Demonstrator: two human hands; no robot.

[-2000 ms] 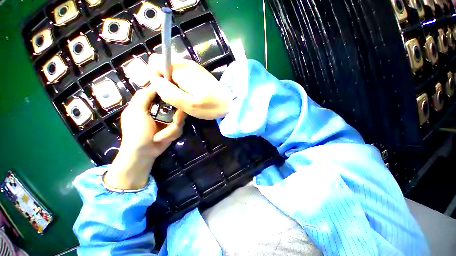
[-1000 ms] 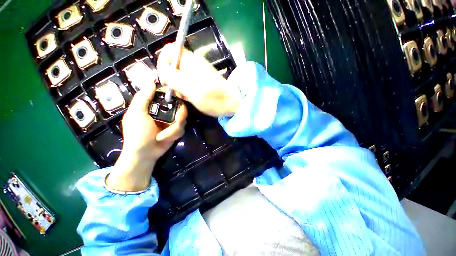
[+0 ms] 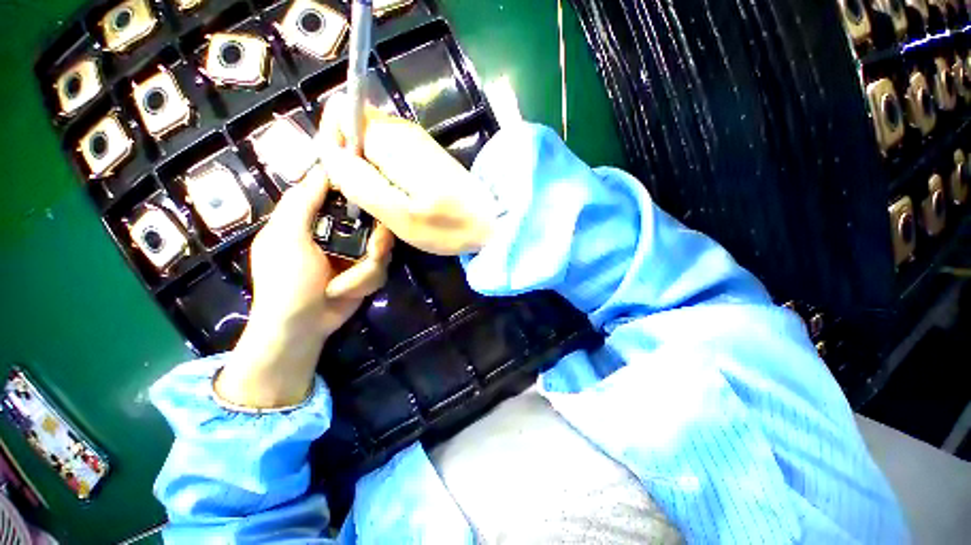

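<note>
My left hand holds a small square dark unit between thumb and fingers above the blister tray. The unit's dark face with small pale parts is turned up. My right hand grips a slim white-grey pen-like tool, whose lower end is down at the unit; my fingers hide part of both. The black blister tray lies under my hands. Its upper left pockets hold several gold-rimmed square units with round dark centres.
A phone-like patterned rectangle lies on the green surface at left. A tall pile of black trays stands at right, with rows of gold units beyond. Part of a round grille shows at lower left.
The tool tilted right and back to near upright; my right hand shifted slightly left. The tray's upper part has shifted slightly left in view. The unit stays in my left hand.
</note>
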